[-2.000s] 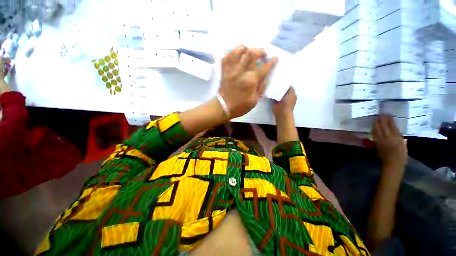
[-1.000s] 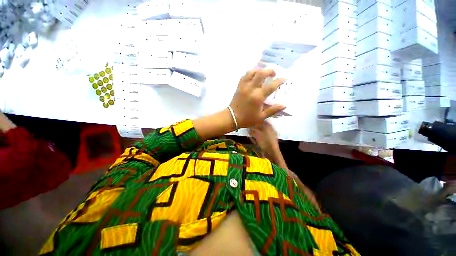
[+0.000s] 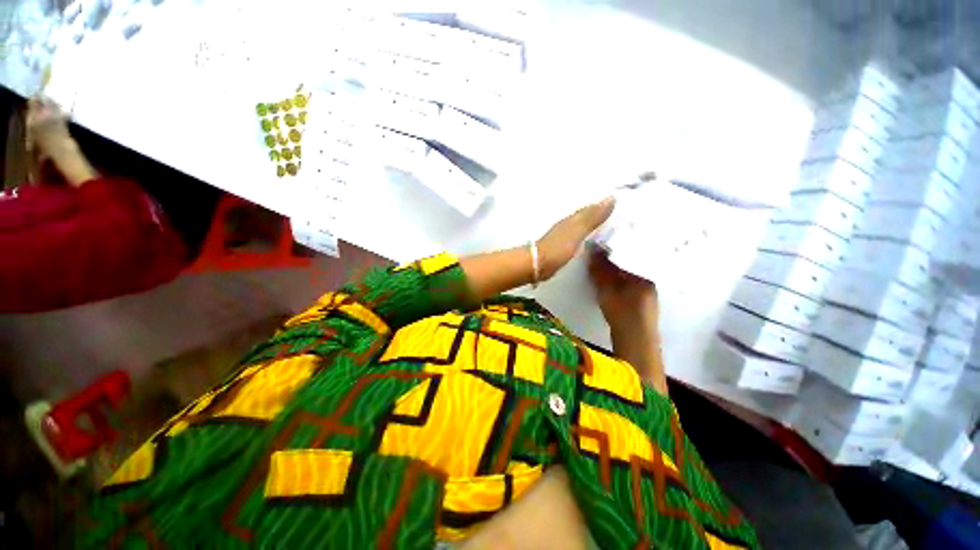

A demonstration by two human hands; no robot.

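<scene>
White cartons (image 3: pixel 672 231) with small print lie in front of me, overexposed, so their edges are hard to see. My left hand (image 3: pixel 572 239), with a white bracelet, is at their left side, fingers straight and together; whether it grips is unclear. My right hand (image 3: pixel 625 292) is blurred at their near left corner and seems to hold a white carton; its fingertips are partly hidden. Rows of labelled cartons (image 3: pixel 457 134) lie to the left, the nearest one (image 3: pixel 451 183) askew. A printed label strip (image 3: pixel 328 177) runs beside them.
Gold seal stickers (image 3: pixel 284 134) lie left of the strip. Tall carton stacks (image 3: pixel 790 279) stand along the right. Small white parts (image 3: pixel 102 19) are at far left. A person in a red sleeve (image 3: pixel 91 242) sits left by a red stool (image 3: pixel 242 234). The table edge runs diagonally.
The view has turned, so the table slants and the stacks sit lower right. My left hand has moved from above the work to its left side, fingers now together. The neighbour's hand now shows at left.
</scene>
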